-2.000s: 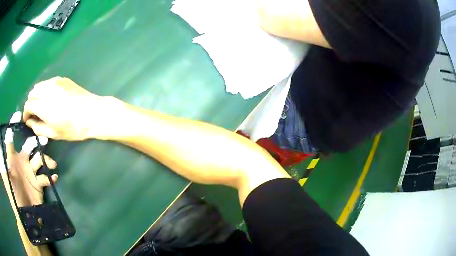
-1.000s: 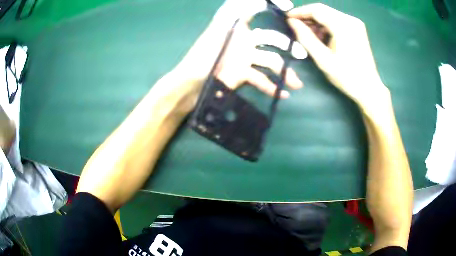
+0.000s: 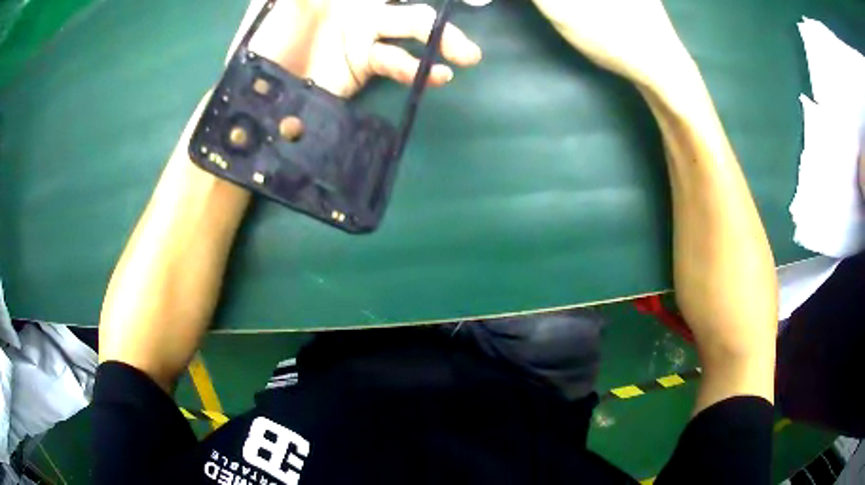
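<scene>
A black phone middle frame (image 3: 313, 142) is held above the green table at the upper left of centre. Its solid panel with round holes and small gold spots points towards me, and its open window end runs out of the top edge. My left hand (image 3: 370, 43) is behind the frame and holds it, with fingers showing through the window and past its right bar. My right hand (image 3: 598, 19) is cut off by the top edge; its fingers are out of the picture. A bit of a white finger cot shows at the top edge.
The green table (image 3: 531, 208) curves along its near edge in front of my body. White ragged sheets (image 3: 830, 142) lie at the right, beside a person's dark clothing (image 3: 825, 341). Pale cloth (image 3: 47, 379) is at the lower left. Yellow-black tape (image 3: 645, 386) marks the floor.
The view has swung from the right side back to the front. Since one second ago, the frame and both hands appear higher and further left, and my right fingers have left the picture.
</scene>
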